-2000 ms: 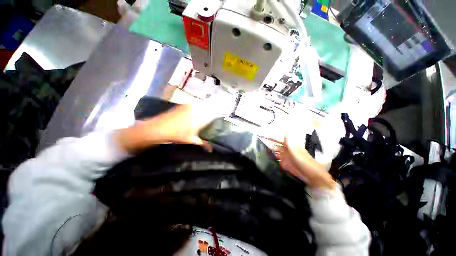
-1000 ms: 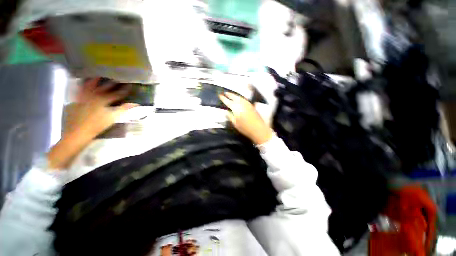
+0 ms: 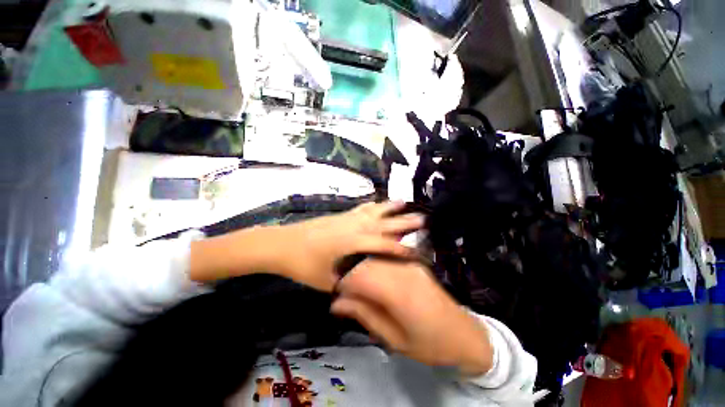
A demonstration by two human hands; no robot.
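Observation:
A camouflage padded strap [image 3: 343, 151] lies across the white machine bed under the sewing head [image 3: 176, 67]. Its left part shows beside the head, and its middle is covered by a white clamp or plate. More dark camouflage straps [image 3: 298, 208] are piled in front of me, partly under my forearm. My left hand [image 3: 350, 238] reaches right over the pile, fingers spread. My right hand [image 3: 401, 306] is bent in just below it with curled fingers. The hands overlap beside the black webbing heap [image 3: 485, 183]. Something dark shows between them, but blur and fingers hide what it is.
A shiny metal side table [image 3: 48, 159] is at the left. The green machine surface [image 3: 358, 87] is behind the bed. Black webbing also hangs over a pale bar at the right. An orange cloth or bag [image 3: 640, 362] and a bottle [image 3: 596, 366] are at the lower right.
Both hands have left the strap on the bed and come together nearer me, beside the webbing heap. The strap stays under the head. The view had earlier swung to the right.

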